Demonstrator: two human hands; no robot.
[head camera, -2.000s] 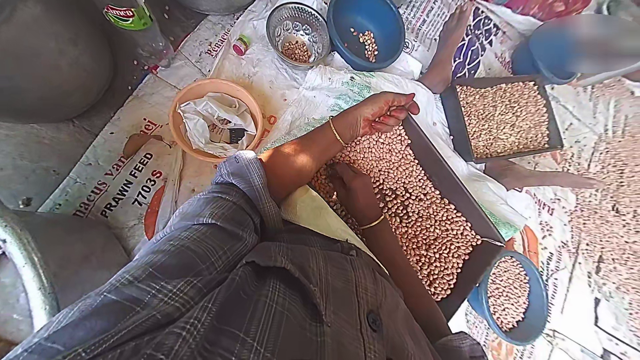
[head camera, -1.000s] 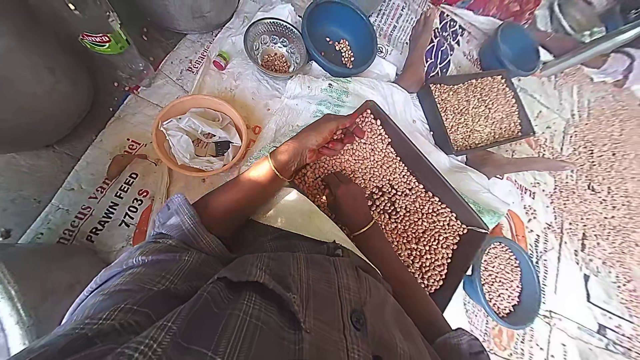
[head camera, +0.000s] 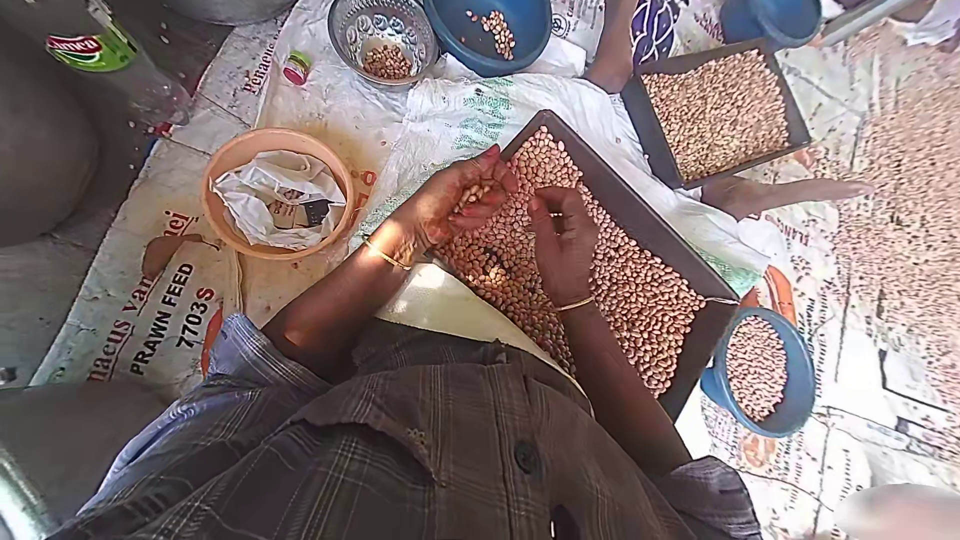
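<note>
A dark rectangular tray (head camera: 637, 232) full of pinkish nuts or beans (head camera: 637, 300) lies close before me, tilted across the view. Over its left edge my left hand (head camera: 469, 199) is cupped palm up around several of the nuts. My right hand (head camera: 562, 240) hovers over the middle of the tray, fingers bent and thumb near the fingertips; whether it pinches a nut cannot be told. Darker nuts (head camera: 491, 270) lie in the tray's lower left part, below my left hand.
An orange tub (head camera: 217, 229) with a white plastic bag stands left. A metal bowl (head camera: 345, 45) and a blue basin (head camera: 450, 52) sit beyond. Another filled tray (head camera: 799, 124) is beside a person's foot (head camera: 787, 195). A blue bucket (head camera: 806, 382) of nuts stands right; a plastic bottle (head camera: 142, 75) lies upper left.
My right hand has risen from among the nuts and moved right, away from the tray's left part. My left hand has turned, so that the nuts in its palm show.
</note>
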